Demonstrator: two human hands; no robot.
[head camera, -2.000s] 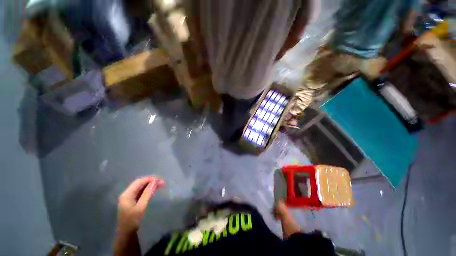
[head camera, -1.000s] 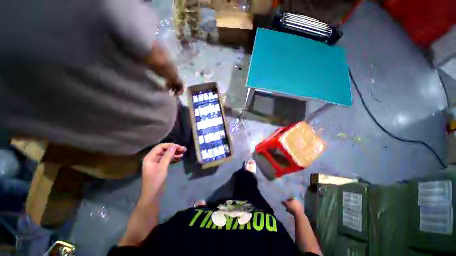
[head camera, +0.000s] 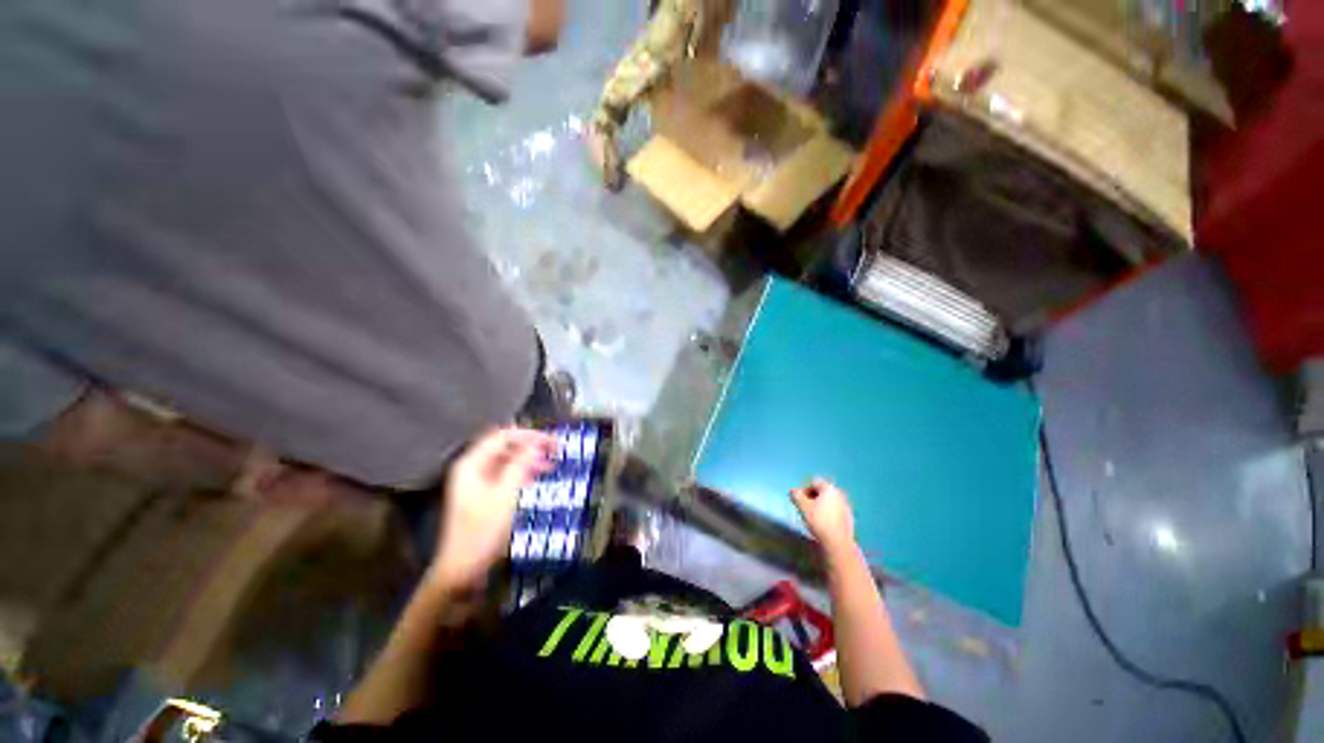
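My left hand (head camera: 491, 501) is in front of me, left of centre, with fingers bent and fingertips close together. It overlaps the view of a long carton (head camera: 606, 486) packed with rows of small blue-and-white boxes. Whether it holds something small is too blurred to tell. My right hand (head camera: 825, 514) is curled closed in front of the teal-topped table (head camera: 900, 436), with nothing visible in it. Whether it touches the table top is unclear.
A person in grey (head camera: 305, 247) stands close on the left. An open brown carton (head camera: 741, 138) lies on the floor ahead. A red stool (head camera: 791, 617) is partly hidden by my body. A black cable (head camera: 1082, 581) runs along the floor at the right. A wooden-topped stand (head camera: 1075, 109) is beyond the table.
The table now lies nearer, in front of me. The packed carton and red stool are lower in view and partly hidden. My right hand has risen and moved forward.
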